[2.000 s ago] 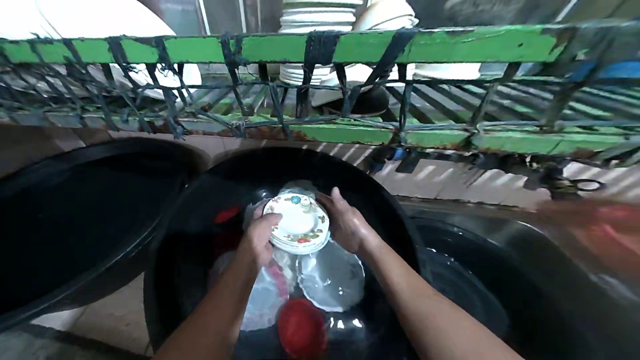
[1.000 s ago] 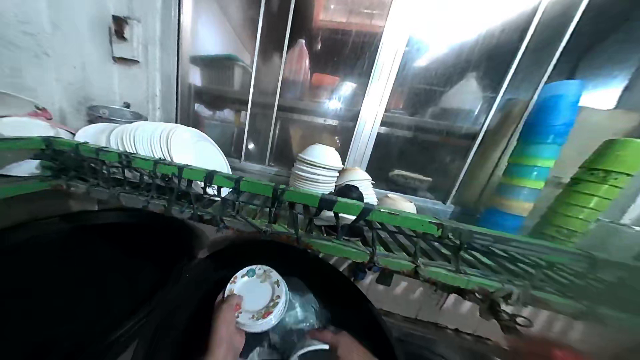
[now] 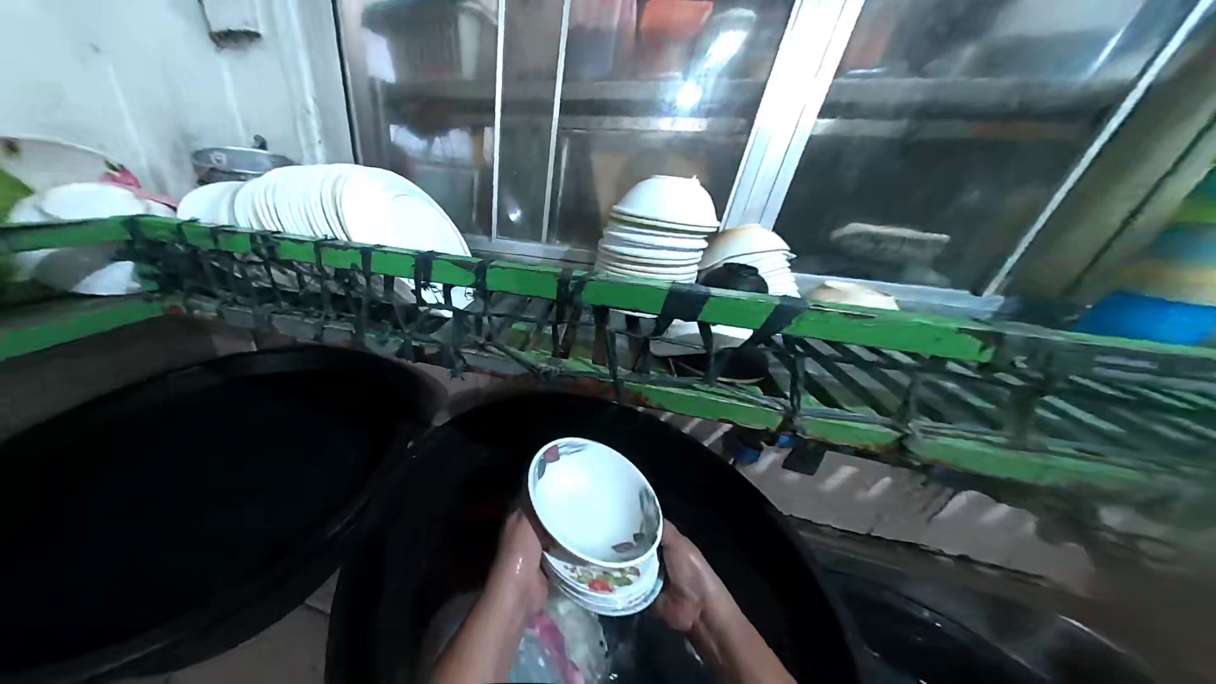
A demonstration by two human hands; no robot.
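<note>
My left hand [image 3: 522,556] and my right hand [image 3: 686,579] grip a small stack of dishes from either side, low in the middle of the view. On top, tilted, lies a white bowl with a leaf pattern [image 3: 594,503]. Under it sit several small flower-patterned saucers [image 3: 608,589]. The stack is held above a large round black tub [image 3: 760,513]. Wet, pale and pink items [image 3: 556,646], too unclear to name, lie in the tub below my hands. Most of my fingers are hidden behind the dishes.
A green dish rack [image 3: 855,328] crosses behind the tubs. It holds a row of white plates [image 3: 332,204], a tall stack of white bowls [image 3: 660,228] and a shorter stack [image 3: 755,252]. Another black tub [image 3: 190,494] stands left; a dark basin [image 3: 912,627] is right. Glass panels rise behind.
A leaf-patterned bowl now rests on the saucers, which were uncovered on top in both earlier frames. The right hand, lower near another dish one second ago, is back at the stack. The view has tilted up.
</note>
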